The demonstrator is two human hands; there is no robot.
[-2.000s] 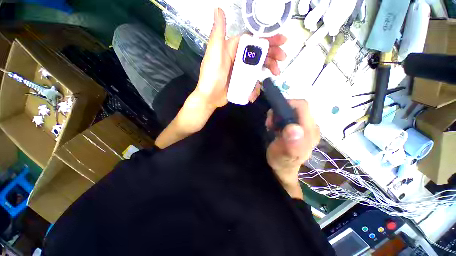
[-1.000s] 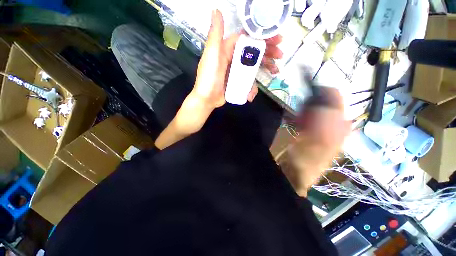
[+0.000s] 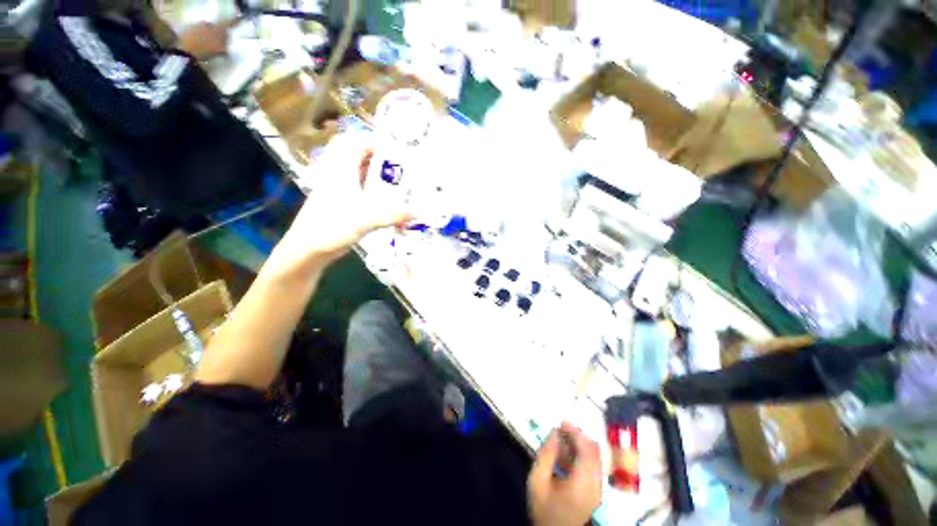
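My left hand (image 3: 344, 195) is stretched out to the upper left, over the bench (image 3: 462, 354), and holds a white handheld fan. The fan's ringed head (image 3: 404, 116) points up, and its dark display (image 3: 391, 172) faces me; glare washes out the handle's edges. My right hand (image 3: 567, 483) is low at the bench's near edge, closed around a short dark tool (image 3: 565, 452), mostly hidden by the fingers. Small black squares (image 3: 503, 283) lie in rows mid-bench.
A black electric screwdriver (image 3: 750, 375) hangs at the right, above a black-handled tool (image 3: 673, 457) and a red object (image 3: 622, 442). A metal fixture (image 3: 616, 231) stands behind. Cartons (image 3: 159, 354) are at the left. Another person (image 3: 154, 123) sits at the upper left.
The view has swung up and along the bench. My left hand has carried the fan from above my lap out over the bench. My right hand has moved away from the fan with the dark tool.
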